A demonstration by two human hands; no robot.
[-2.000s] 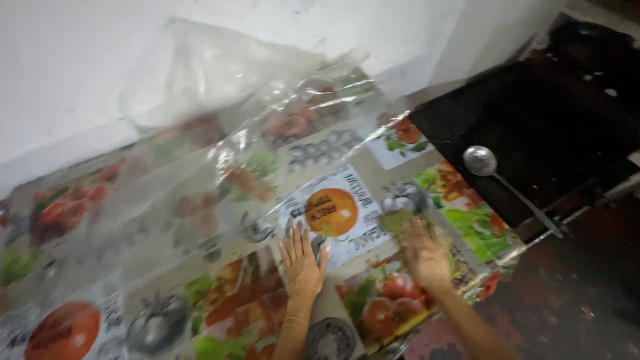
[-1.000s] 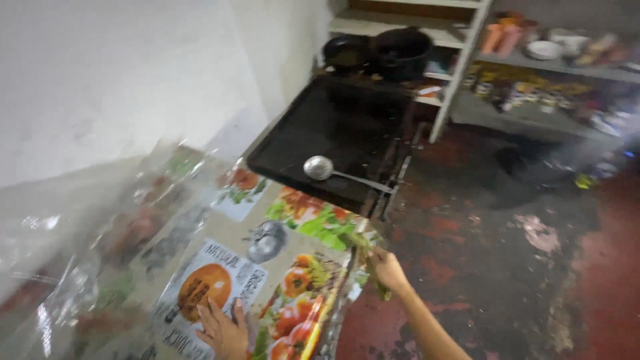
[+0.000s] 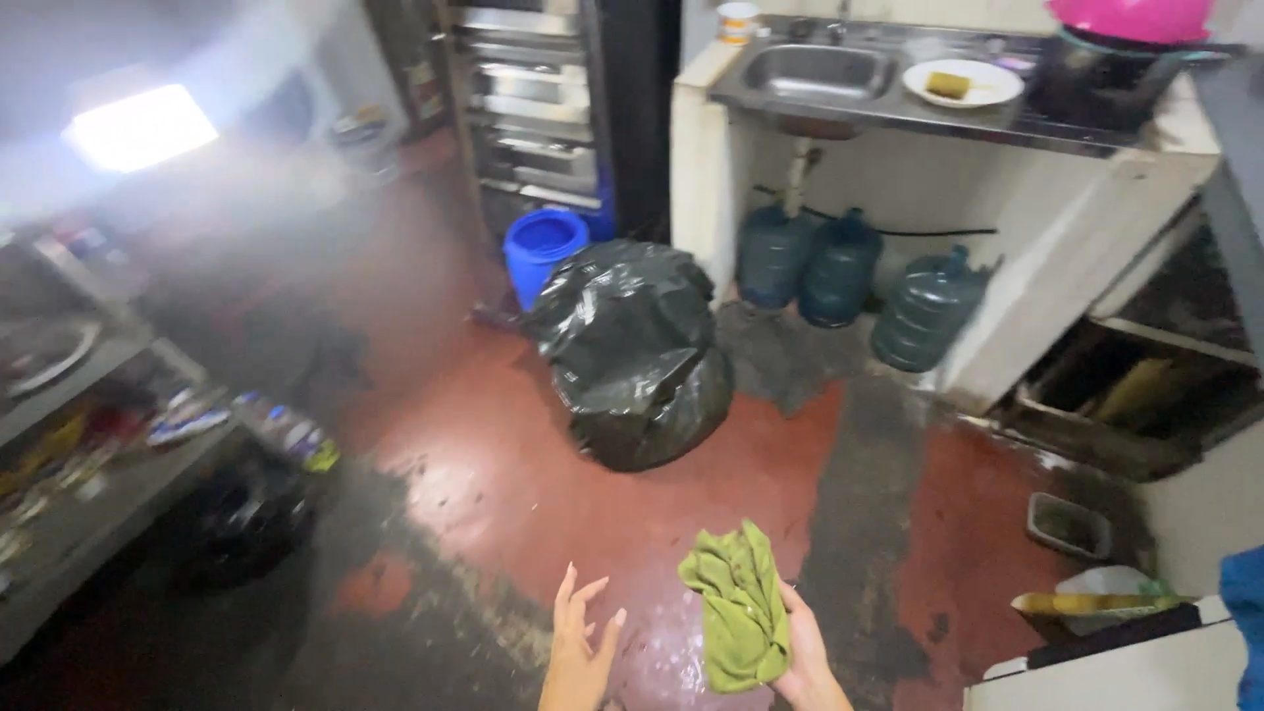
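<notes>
A crumpled green cloth (image 3: pixel 741 612) is held in my right hand (image 3: pixel 805 652), low in the head view and right of centre. My left hand (image 3: pixel 581 647) is raised just left of the cloth, fingers apart, holding nothing and not touching it. Both hands are above a worn red and dark floor (image 3: pixel 474 444). Beyond them a full black plastic bag (image 3: pixel 637 355) stands on the floor.
A blue bucket (image 3: pixel 543 242) stands behind the bag. At the back is a counter with a metal sink (image 3: pixel 820 71) and a white plate (image 3: pixel 1002 87); large water jugs (image 3: pixel 839 267) sit beneath. Shelves (image 3: pixel 148 365) line the left, and a plastic tub (image 3: pixel 1069 525) lies right.
The view has swung from the plastic-covered table with printed fruit to the floor and sink. My left hand, on the table cover before, is now in the air; my right hand still holds the green cloth.
</notes>
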